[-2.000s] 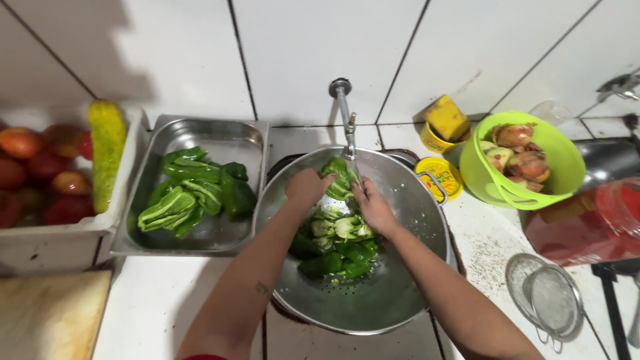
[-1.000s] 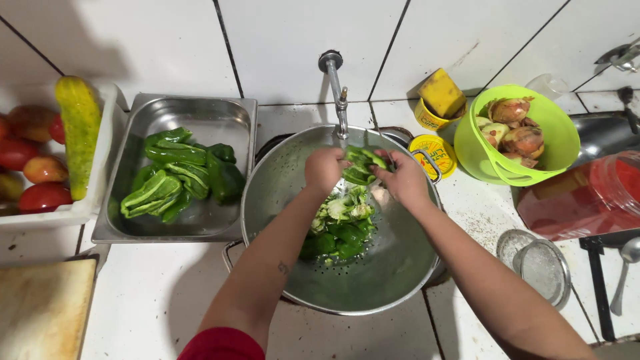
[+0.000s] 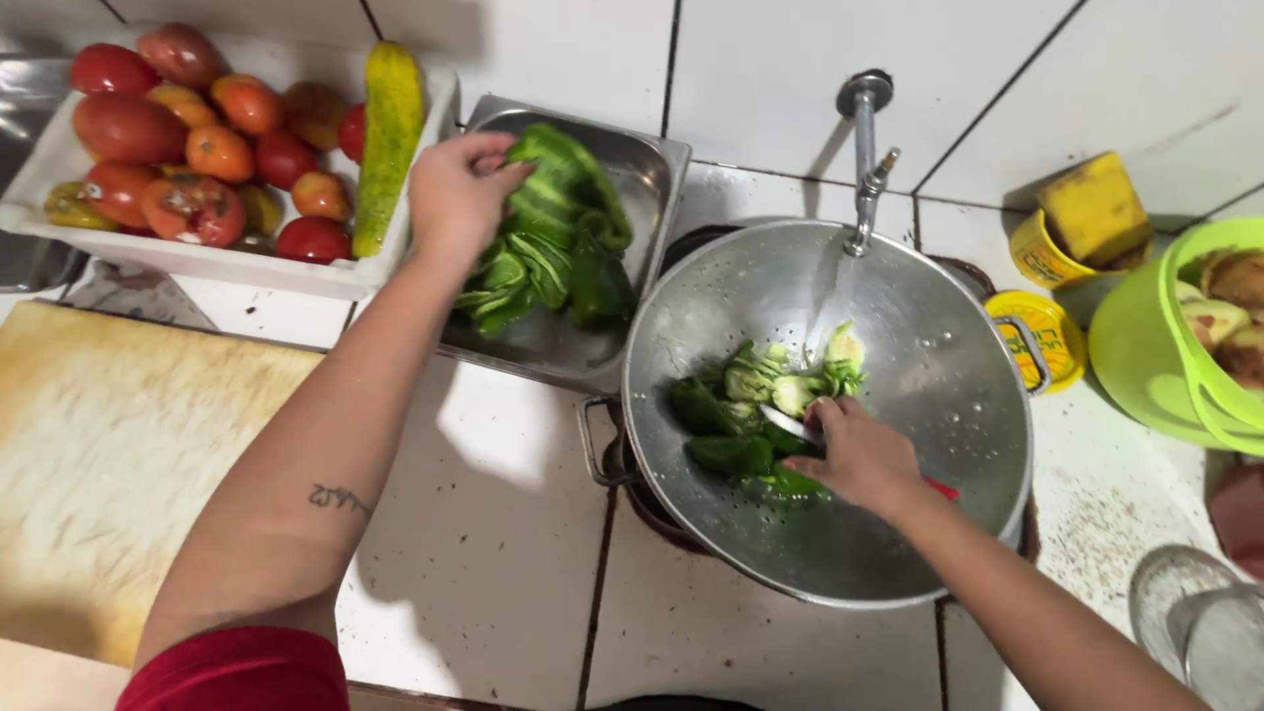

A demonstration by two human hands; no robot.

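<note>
My left hand (image 3: 466,193) grips a green bell pepper piece (image 3: 558,183) by its edge, above other opened green peppers (image 3: 523,272) in a rectangular steel pan (image 3: 667,188). Inside the large metal colander (image 3: 948,395), my right hand (image 3: 859,449) holds a small knife (image 3: 785,423); its pale blade and a bit of red handle show past the fingers. The blade is close to green pepper pieces (image 3: 731,454) and pale pepper cores (image 3: 795,393). Water runs from the wall faucet (image 3: 867,197) into the colander.
A white bin (image 3: 326,276) of tomatoes and a yellow-green cucumber (image 3: 388,148) stands left, behind a worn cutting board (image 3: 128,474). To the right are a yellow sponge (image 3: 1094,207) in a tub, a yellow lid (image 3: 1047,341), a lime-green basket (image 3: 1136,341) and a strainer (image 3: 1175,602).
My left hand has moved left from the colander to over the steel pan, carrying a pepper piece. My right hand has lowered to the peppers inside the colander. The view has shifted left.
</note>
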